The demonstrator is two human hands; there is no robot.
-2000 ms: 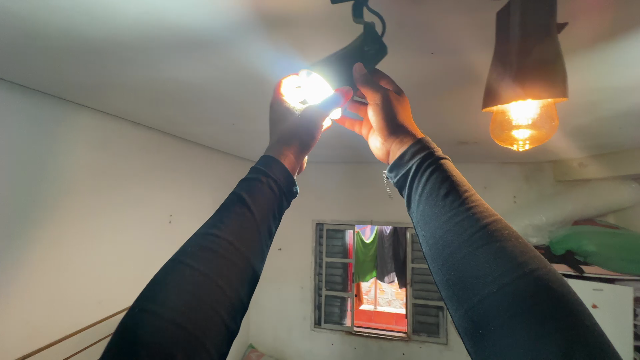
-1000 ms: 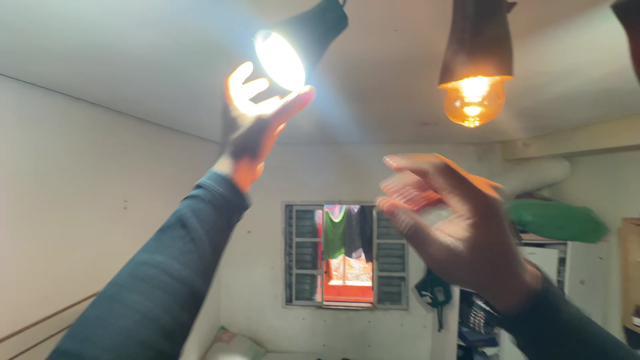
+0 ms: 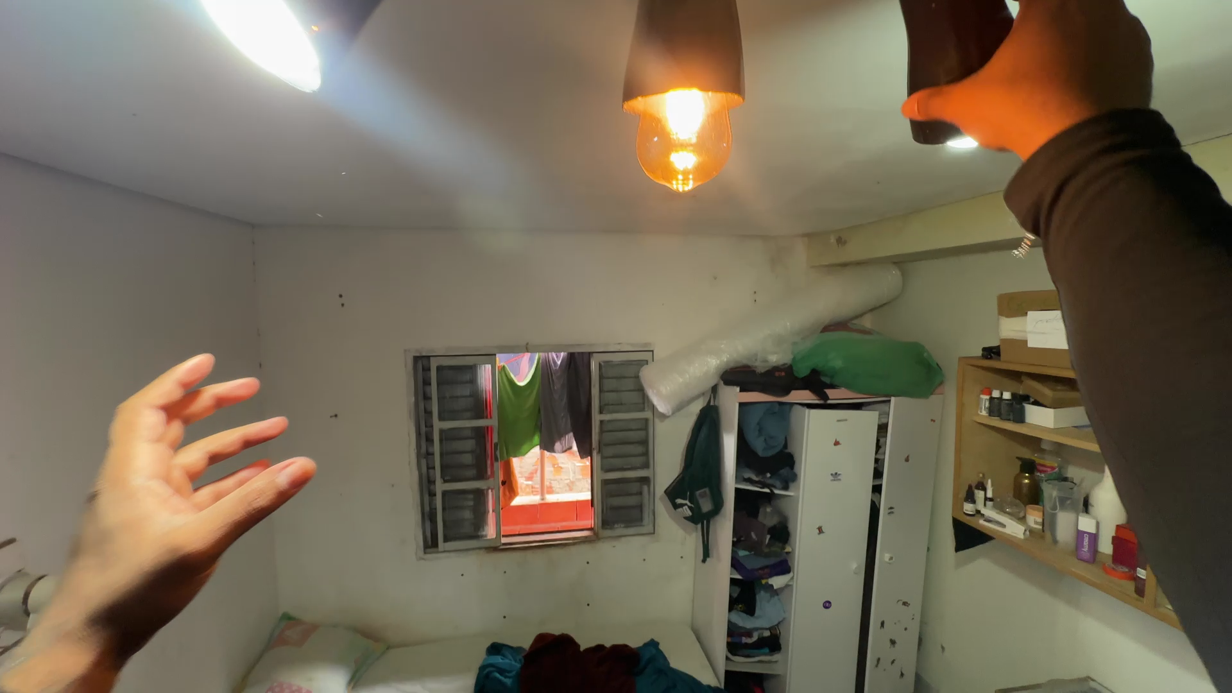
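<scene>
Up at the top right, my right hand (image 3: 1068, 77) grips a dark spotlight head (image 3: 948, 67), whose lit white edge shows below it. My left hand (image 3: 183, 472) is raised at the lower left, fingers apart, holding nothing. Between them hangs a brown lamp shade (image 3: 685, 53) with a glowing amber filament bulb (image 3: 683, 144). A bright white lamp (image 3: 269, 38) shines at the top left, its housing partly cut off by the frame's edge.
A shuttered window (image 3: 457, 448) stands part open in the far wall. Plastic wrap roll (image 3: 770, 337) leans above a white wardrobe (image 3: 835, 539). Wooden wall shelves (image 3: 1039, 433) hold bottles and boxes at the right. Below is a bed (image 3: 414, 664) with a pillow and clothes.
My left hand has come down from the white lamp. My right hand, near that lamp two seconds ago, has moved right and up and taken hold of the dark spotlight head. The view has shifted right.
</scene>
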